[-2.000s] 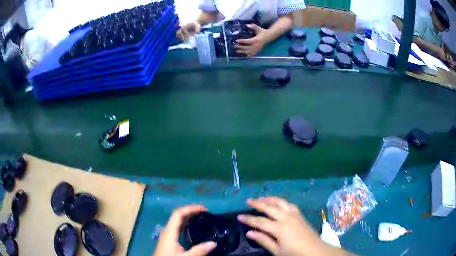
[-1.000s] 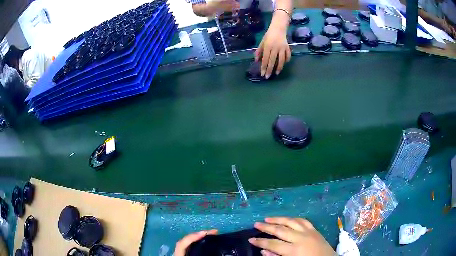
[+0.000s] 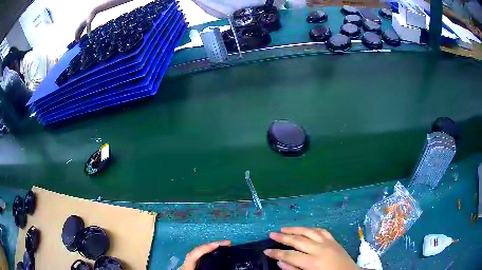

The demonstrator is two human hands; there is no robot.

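A glossy black piece (image 3: 240, 257), which looks like the double-well holder with a shell in it, lies at the bottom edge of the picture and is partly cut off. My left hand (image 3: 203, 256) holds its left end, with only the fingers and thumb side in view. My right hand (image 3: 312, 250) rests over its right end with the fingers spread across the top. The lower part of the holder and both palms are hidden or out of the picture. Whether a small part is under my fingers cannot be seen.
A green belt (image 3: 211, 116) carries a closed oval unit (image 3: 287, 137) and a wired unit (image 3: 98, 160). Cardboard (image 3: 129, 227) with black shells is left. Glue bottles (image 3: 368, 256), a nozzle bag (image 3: 392, 220) and a clear container (image 3: 434, 158) are right. Blue trays (image 3: 105, 100) stand beyond; another person's hand touches their parts.
The belt units have shifted left. The other person's hand has left the belt, the oval unit there is gone, and a hand now reaches over the blue trays. My hands have hardly moved since one second ago.
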